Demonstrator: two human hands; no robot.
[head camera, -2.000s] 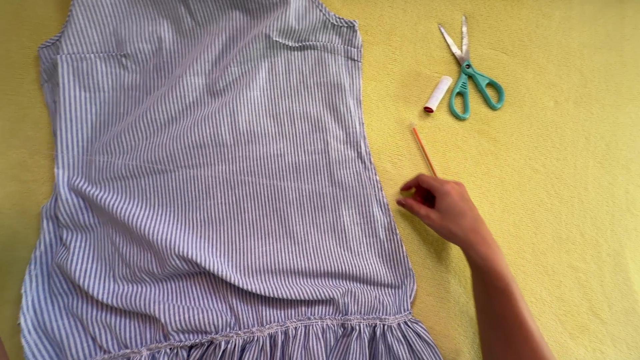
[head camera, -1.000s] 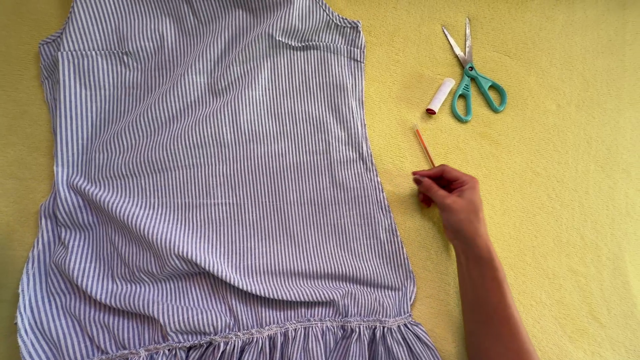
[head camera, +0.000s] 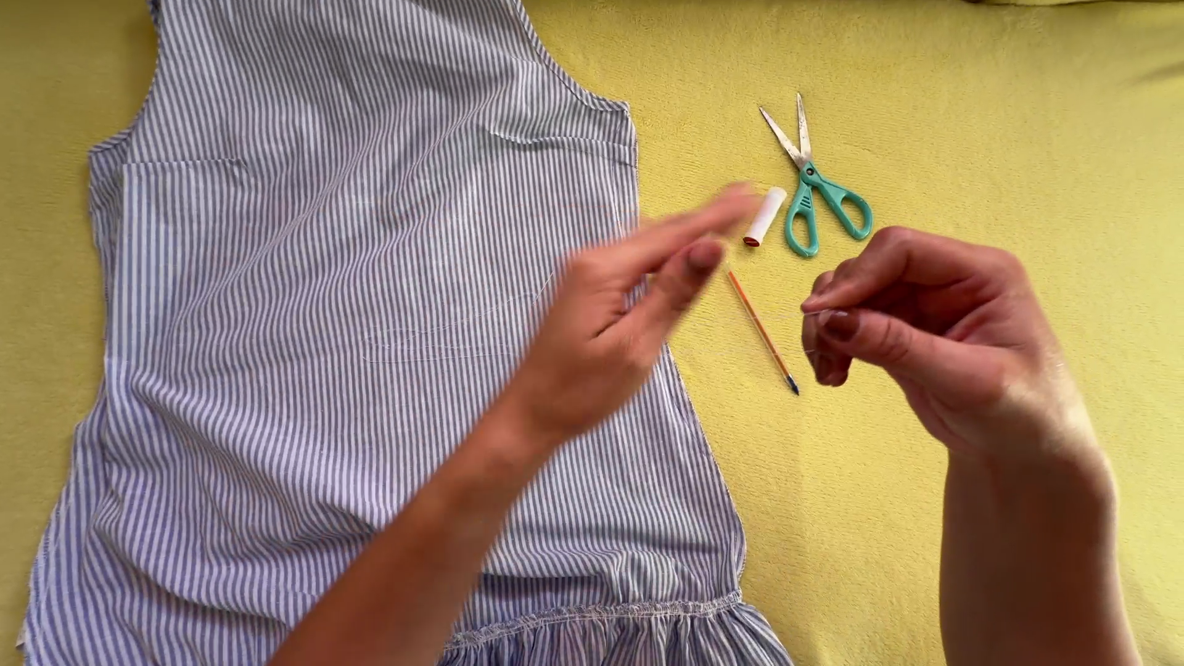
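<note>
A blue-and-white striped sleeveless garment (head camera: 370, 444) with a gathered ruffle lies on the yellow cloth. My left hand (head camera: 620, 324), blurred, is raised over its right edge with fingers apart; I see nothing held in it. To the right, my right hand (head camera: 916, 324) pinches a fine pale thread between thumb and forefinger; whether a needle is there too cannot be told. Faint loops of thread (head camera: 444, 356) show over the garment. Between the hands lies an orange pen refill (head camera: 761, 328) with a dark tip.
Teal-handled scissors (head camera: 810, 185) lie with blades apart on the yellow plush cloth (head camera: 1017, 139), above my right hand. Beside them, a spool of white thread (head camera: 765, 217) rests on its side. A fold of the cloth runs along the top right edge.
My left hand has come into view over the garment. My right hand, near the refill's lower end a second ago, is now to the right of it with thread pinched in the fingers.
</note>
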